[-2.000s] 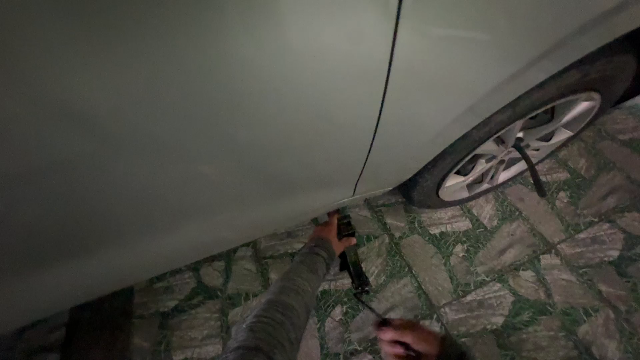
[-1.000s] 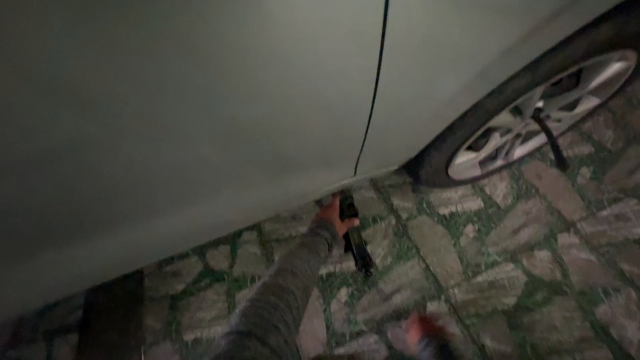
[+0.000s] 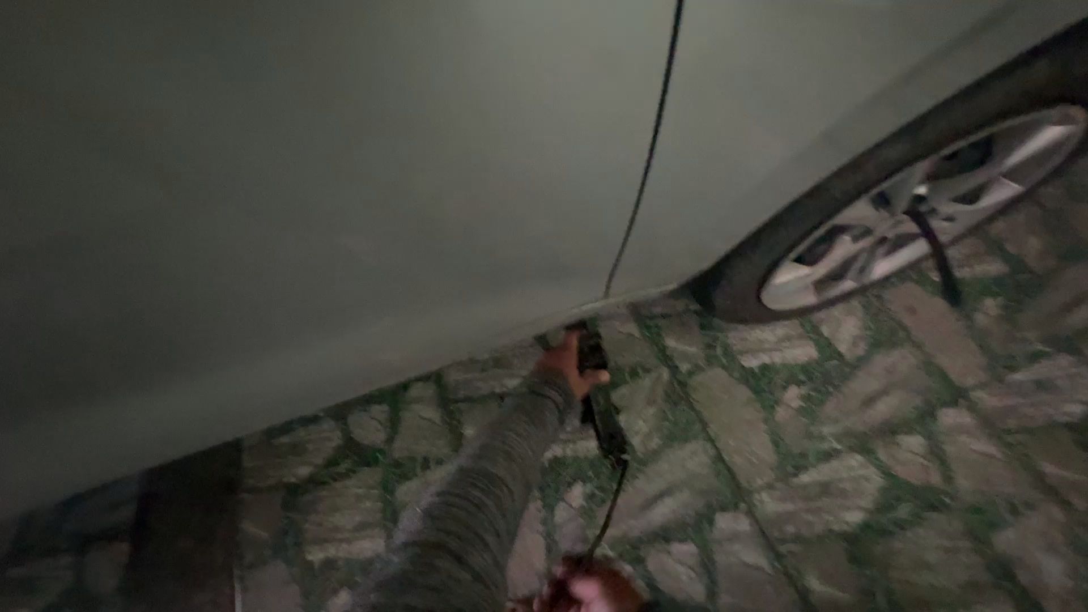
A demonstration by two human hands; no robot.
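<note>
A dark metal car jack (image 3: 608, 429) stands tilted on the paving below the lower edge of a light-coloured car body (image 3: 340, 212). My left hand (image 3: 568, 364), at the end of a grey sleeve, grips the upper part of the jack, close under the sill. From the jack's near end a thin crank handle (image 3: 610, 510) runs down to my right hand (image 3: 595, 586), which is closed around it and blurred at the bottom edge. The top of the jack is partly hidden by the car and my fingers.
To the right is a car wheel (image 3: 922, 212) with a dark wrench (image 3: 939, 255) sticking out from its hub area. Stone paving (image 3: 735, 416) with grass in its joints lies beneath. A dark strip (image 3: 183, 527) crosses the ground at lower left.
My right hand has shifted left along the bottom of the view, with the crank handle now visible at it. My left hand has stayed on the jack.
</note>
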